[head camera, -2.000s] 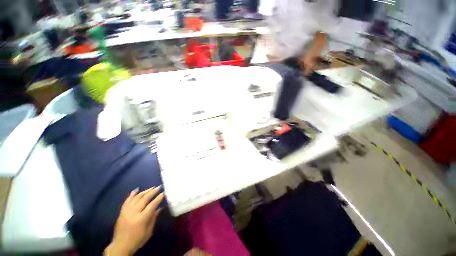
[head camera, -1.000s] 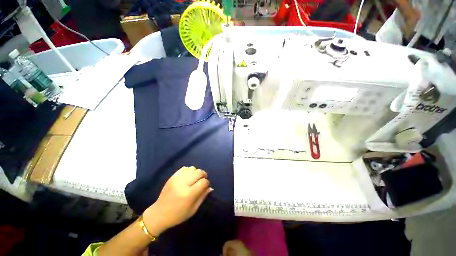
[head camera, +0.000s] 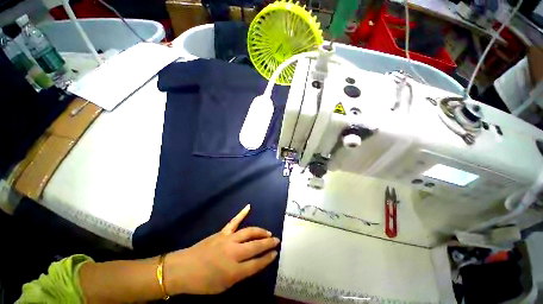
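Note:
A dark navy garment piece (head camera: 208, 190) lies flat on the white table, left of and under the presser foot and needle (head camera: 288, 165). A smaller joined layer with a curved lower edge shows on it below the white sewing lamp (head camera: 257, 122). My left hand (head camera: 223, 261) lies palm down on the cloth near the front edge, fingers apart, pointing right. The white lockstitch machine (head camera: 381, 127) stands at the right with its screen lit. My right hand is not in view.
Red-handled thread snips (head camera: 390, 212) lie on the machine bed (head camera: 351, 231) near loose thread ends. A yellow-green fan (head camera: 284, 41) stands behind. Paper (head camera: 125, 74), cardboard (head camera: 50, 154) and bottles (head camera: 41, 47) are at left. An accessory tray (head camera: 443, 276) is at lower right.
The view has turned and moved closer to the needle. My left hand has gone from loosely curled to spread flatter on the cloth. My right hand, partly visible before, has left the picture.

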